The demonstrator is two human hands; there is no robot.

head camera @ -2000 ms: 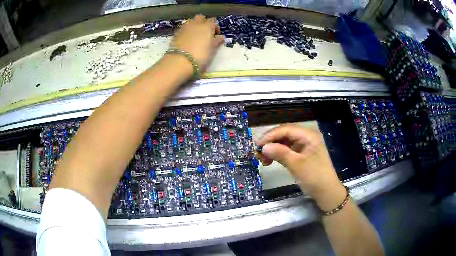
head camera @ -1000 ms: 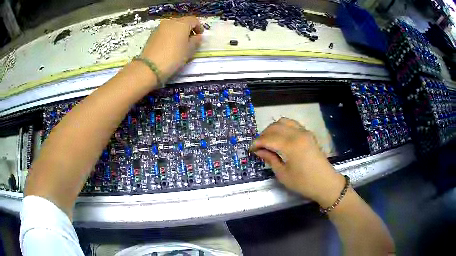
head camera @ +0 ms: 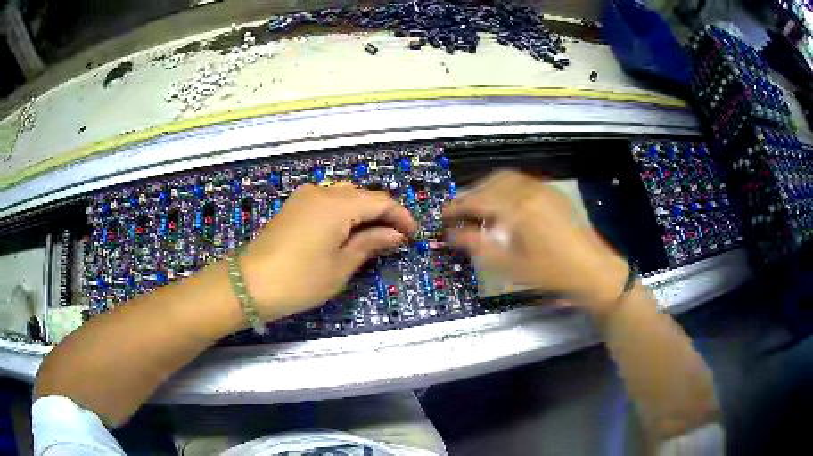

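Note:
A dark PCB panel [head camera: 160, 223], crowded with blue, red and green parts, lies between the conveyor rails. My left hand [head camera: 325, 240] is over the panel's right half, thumb and fingertips close together near its right part. My right hand [head camera: 535, 232] is at the panel's right edge, blurred, fingertips near those of my left hand. Whether either hand holds a component cannot be told. The hands and left forearm cover part of the panel.
Metal rails [head camera: 294, 370] run in front and behind. On the ledge are a heap of dark cylinders [head camera: 446, 27], white components [head camera: 209, 80] and a yellow strip [head camera: 392, 93]. A blue bin [head camera: 637, 40], stacked panels [head camera: 744, 98] and another panel [head camera: 691, 200] are at right.
My left hand has moved from the component heap on the ledge down to the panel. My right hand has risen slightly and is now blurred. Two dark cylinders lie apart from the heap.

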